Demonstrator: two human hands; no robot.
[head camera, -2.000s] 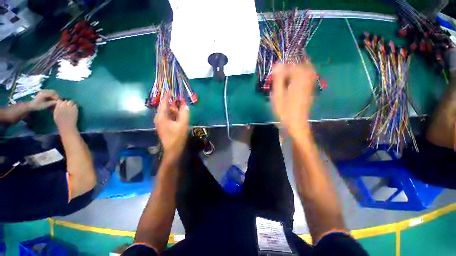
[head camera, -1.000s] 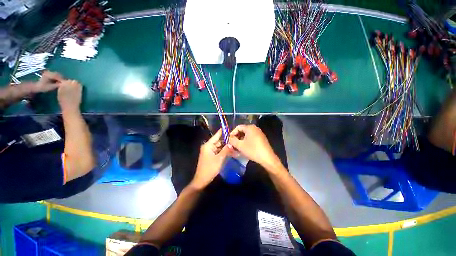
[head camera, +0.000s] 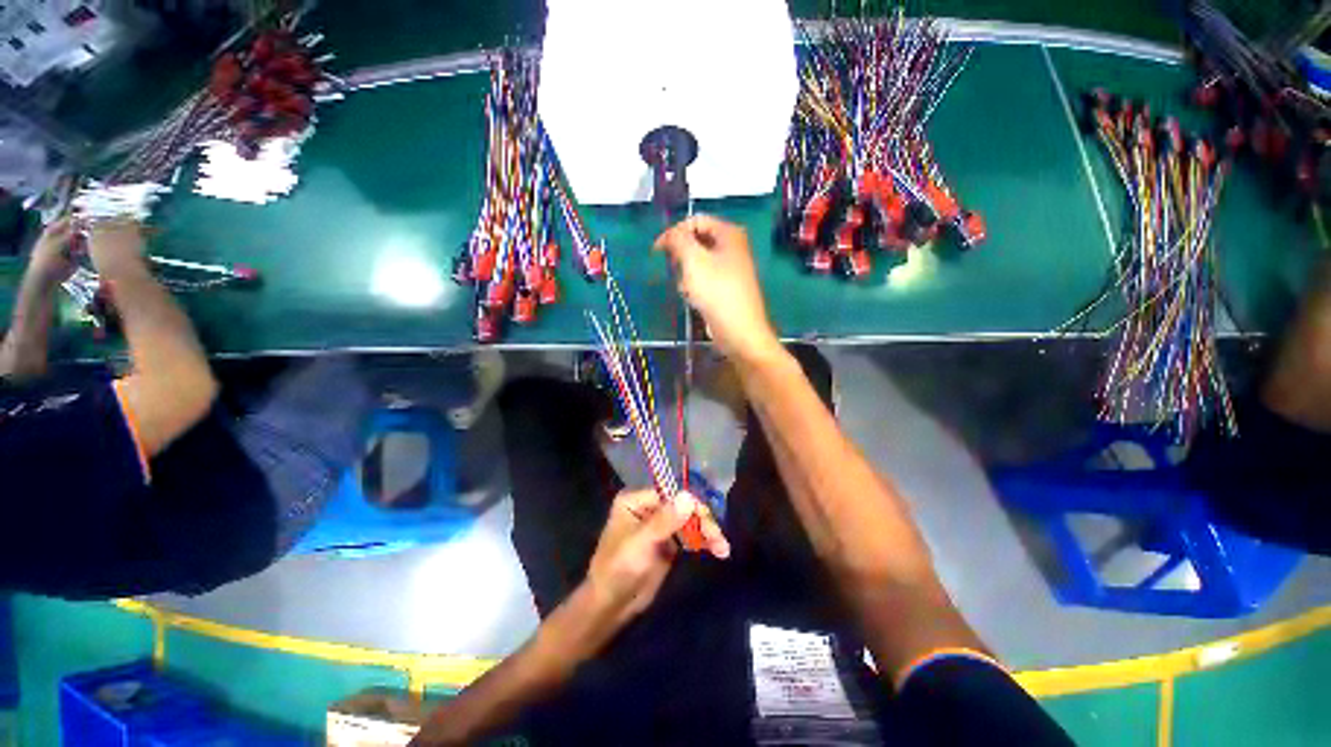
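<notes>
My left hand (head camera: 642, 543) grips a red connector (head camera: 695, 531) over my lap. Loose multi-colour wires (head camera: 639, 406) fan up and to the left from it. A dark and red wire strand (head camera: 682, 394) runs straight up from the connector to my right hand (head camera: 714, 272). My right hand is just below the black twisting head (head camera: 670, 155) on the white machine (head camera: 620, 91), its fingers pinched on the wires. Whether the wire ends are inside the head I cannot tell.
The left harness bundle (head camera: 511, 241) and right harness bundle (head camera: 873, 183) flank the machine. The far-right harness pile (head camera: 1163, 263) hangs over the bench edge. At left, a neighbour's hands (head camera: 91, 245) work by white pieces (head camera: 251, 169). Blue stools (head camera: 1131, 533) stand below the bench.
My hands went from the bundles to a harness over my lap, then apart. My left hand moved down with the connector; my right hand moved up to the twisting head. The neighbour's hands moved left.
</notes>
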